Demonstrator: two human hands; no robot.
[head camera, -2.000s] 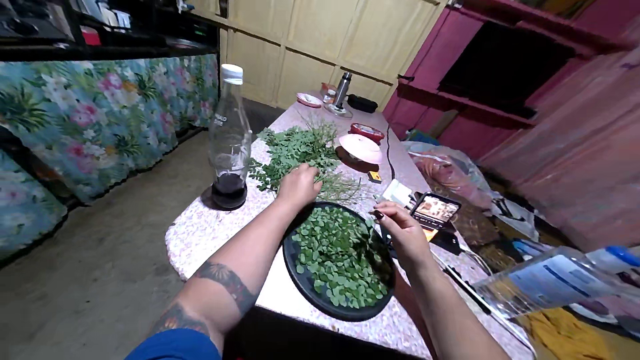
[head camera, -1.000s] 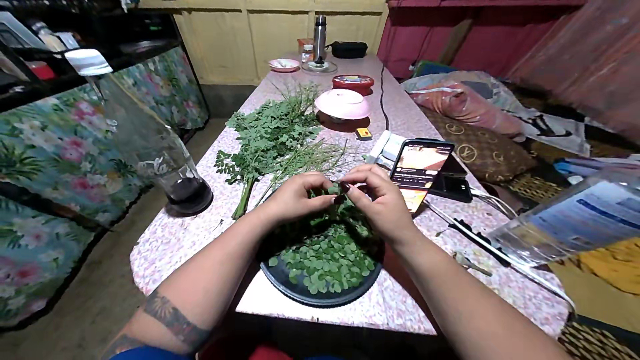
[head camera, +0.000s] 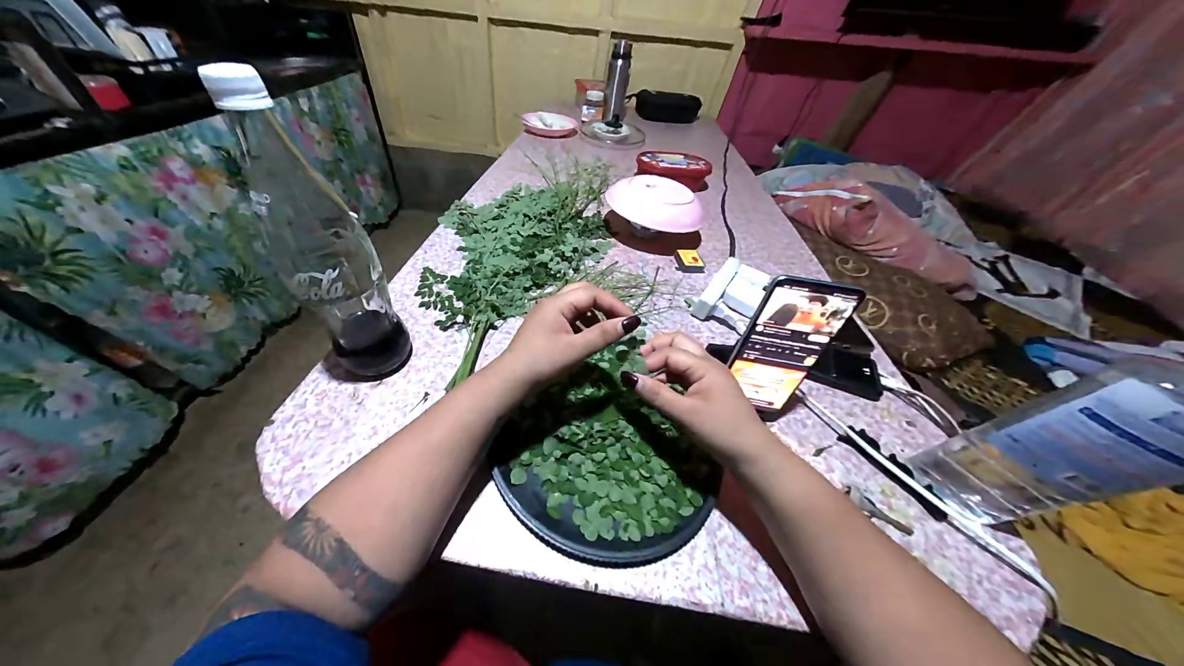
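My left hand is above the far side of a dark round tray, its thumb and fingers pinching a thin green sprig. Just to its right, my right hand has thumb and forefinger close together by the small leaves heaped on the tray; whether it grips a leaf is not clear. Beyond my left hand lies a leafy bunch of green stalks on the speckled pink table. Bare thin stems lie at the right of the bunch.
A glass bottle with dark liquid stands at the left. A lit phone leans at the right, near cables and a large plastic bottle. Farther back are a matchbox, a pink bowl, a red container and a steel flask.
Two seconds ago my hands were apart, the left at the leafy bunch; they came together over the tray. Since one second ago they have parted slightly. The view has turned.
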